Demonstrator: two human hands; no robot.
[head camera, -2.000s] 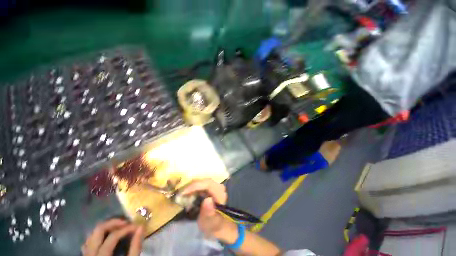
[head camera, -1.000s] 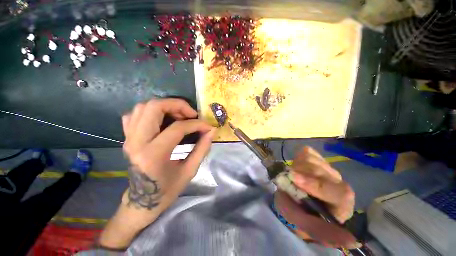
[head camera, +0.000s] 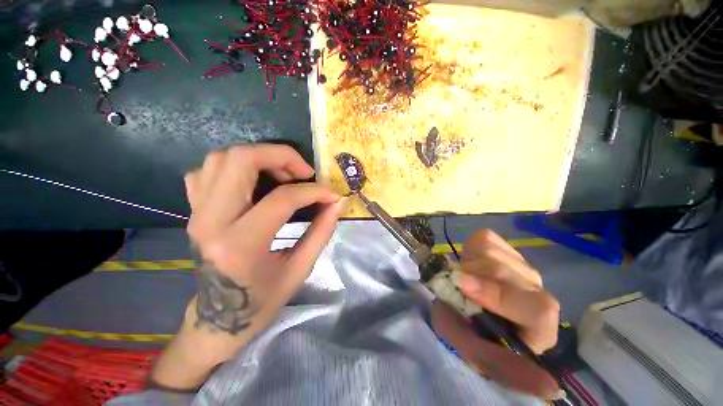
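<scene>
A small dark circuit board (head camera: 350, 172) with a pale square lies at the left edge of the stained yellow mat (head camera: 507, 119). My left hand (head camera: 254, 214) is beside it, thumb and index fingertips pinched on the thin solder wire (head camera: 95, 193), which runs in from the left edge. My right hand (head camera: 507, 289) holds the soldering iron (head camera: 390, 225) like a pen. Its tip is at the board's lower edge, close to my left fingertips. Whether the tip touches the board is too small to tell.
Black-headed wired components (head camera: 369, 47) are piled at the mat's upper left and beside it. White-headed wired components (head camera: 107, 55) lie further left. A dark winged piece (head camera: 430, 147) lies mid-mat. A thin metal stick (head camera: 614, 117) and the fan (head camera: 688, 51) are at right.
The view has shifted slightly, and the mat and piles appear a little higher. The iron tip has come closer to the board's lower edge. Both hands keep their holds.
</scene>
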